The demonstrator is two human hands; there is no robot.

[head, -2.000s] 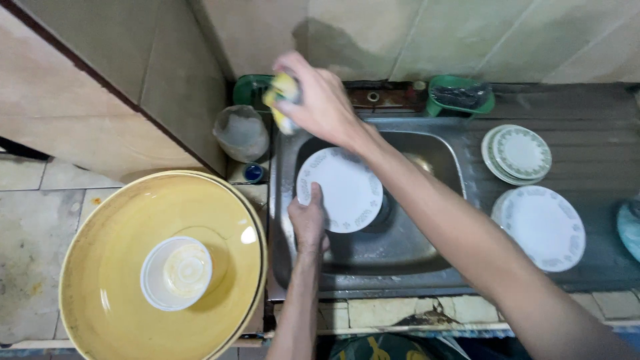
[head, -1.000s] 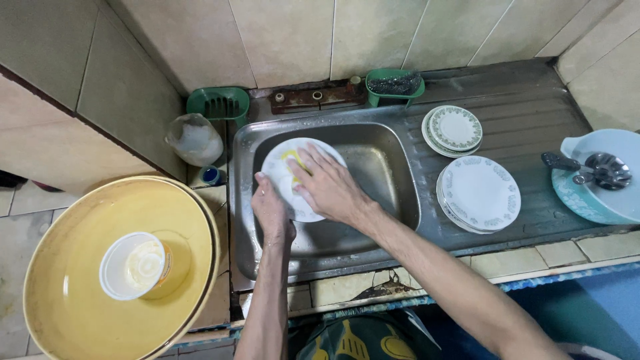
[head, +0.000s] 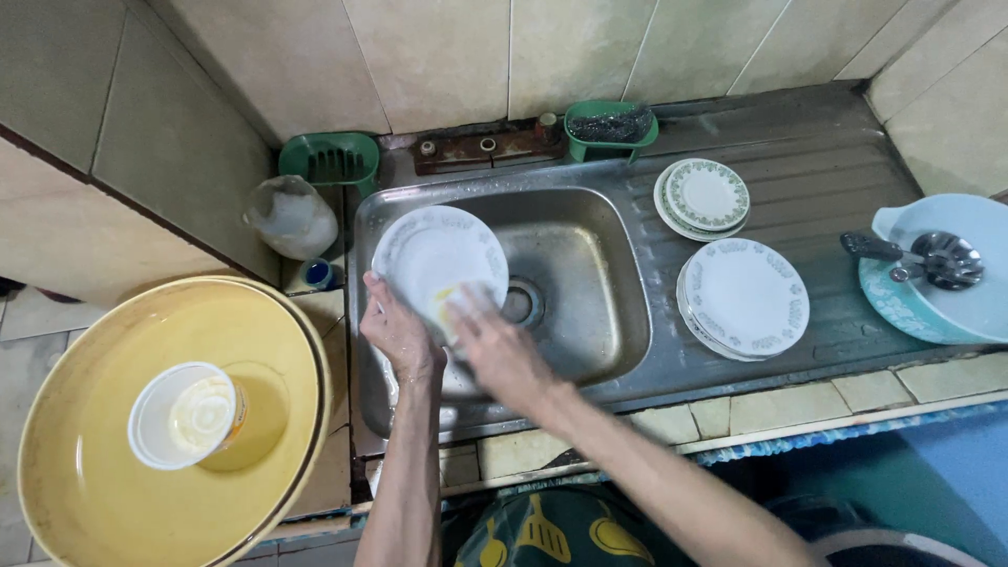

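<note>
My left hand (head: 402, 331) grips the lower left rim of a white plate with a patterned border (head: 433, 248), tilted over the left part of the steel sink (head: 587, 236). Blurred by motion, my right hand (head: 492, 339) presses a yellow and white sponge (head: 447, 303) on the plate's lower face. Right of the sink lie a stack of larger white plates (head: 744, 295) and a stack of small green-rimmed plates (head: 706, 195). One green holder (head: 605, 142) contains a dark scouring pad (head: 610, 124).
A large yellow basin (head: 87, 394) with a white plastic tub (head: 185, 417) stands left. Behind it are a cloudy container (head: 291, 219), a blue-filled cap (head: 317, 273) and a green slotted dish (head: 331, 160). A turquoise bowl (head: 906, 303) bearing a dark-handled utensil (head: 937, 258) stands right.
Two seconds ago my right hand held the sponge up near the back left of the sink; it is now down on the plate. The view has shifted, bringing the turquoise bowl into fuller sight.
</note>
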